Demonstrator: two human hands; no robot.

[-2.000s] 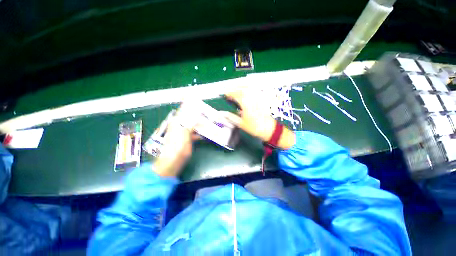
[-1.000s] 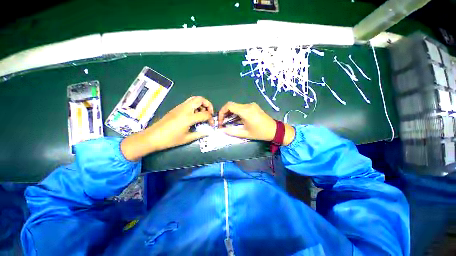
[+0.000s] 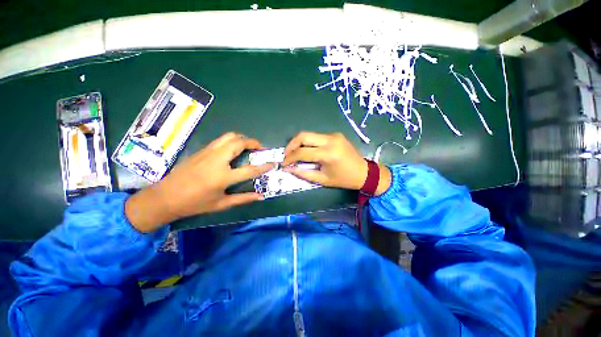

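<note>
An open phone body (image 3: 285, 183) lies on the dark green bench in front of me, white with small dark parts at its left end. My left hand (image 3: 221, 172) is at its left end, with thumb and fingers on its edges. My right hand (image 3: 329, 161) covers its right part, with thumb and fingertips together over the phone's middle. Whether the right fingertips pinch a small part cannot be seen. A red band (image 3: 371, 179) is on my right wrist.
Two open phone bodies lie at left, one upright (image 3: 84, 146) and one tilted (image 3: 165, 126). A tangled white cable pile (image 3: 375, 82) is right of centre by the white rail (image 3: 224, 29). Loose white cables (image 3: 472, 89) lie farther right. Stacked gridded trays (image 3: 563, 141) stand at the right edge.
My left hand has spread and lowered along the phone's left end, showing more of the phone. My right hand stays close over it. The view has shifted, and the two other phones appear farther left.
</note>
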